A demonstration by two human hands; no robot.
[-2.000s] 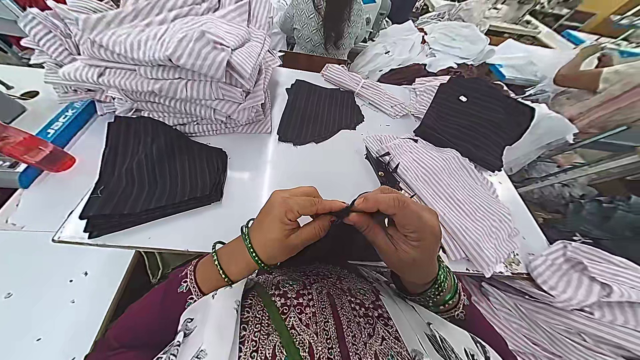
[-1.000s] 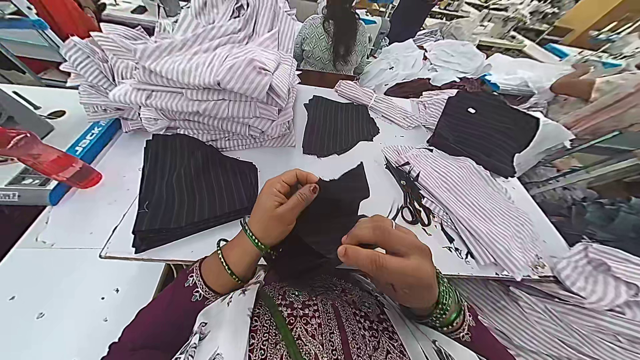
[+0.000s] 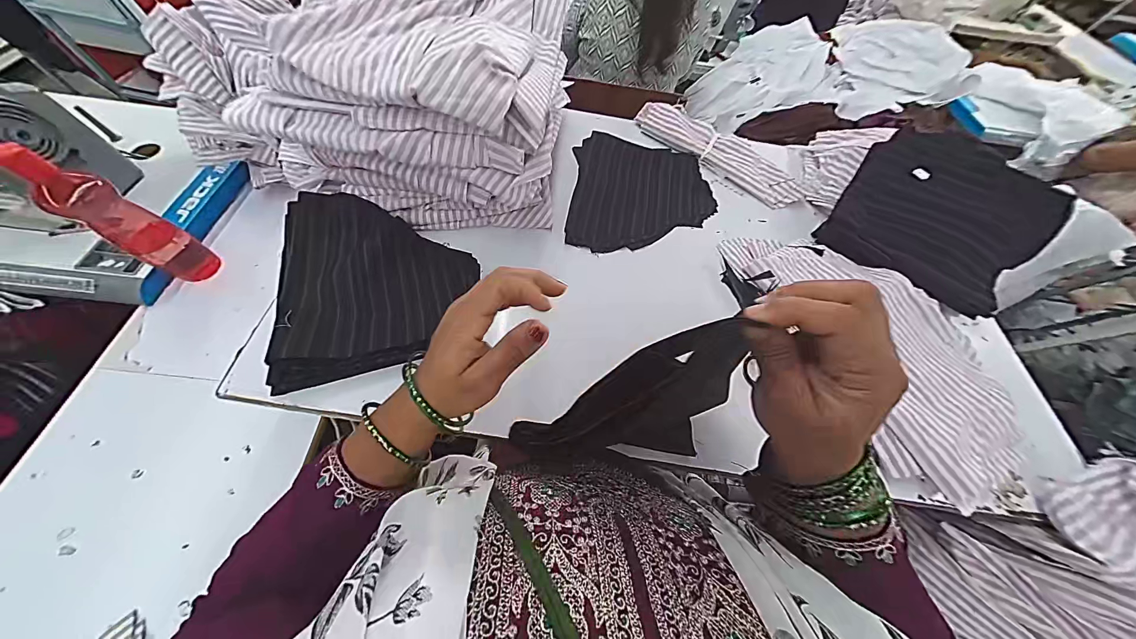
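My right hand pinches one end of a dark fabric piece, which hangs down and to the left across the near edge of the white table. My left hand is off that cloth, thumb and fingers apart, beside a stack of dark striped fabric panels. A smaller dark striped stack lies farther back. Scissors are mostly hidden behind my right hand, by pink-and-white striped fabric pieces.
A tall pile of striped fabric stands at the back left. A red bottle is by the blue-edged sewing machine. More dark fabric lies at the right. A person is at the far side.
Both hands held the dark cloth together two seconds ago. My left hand has since let go and moved apart from it; my right hand now holds the cloth farther right.
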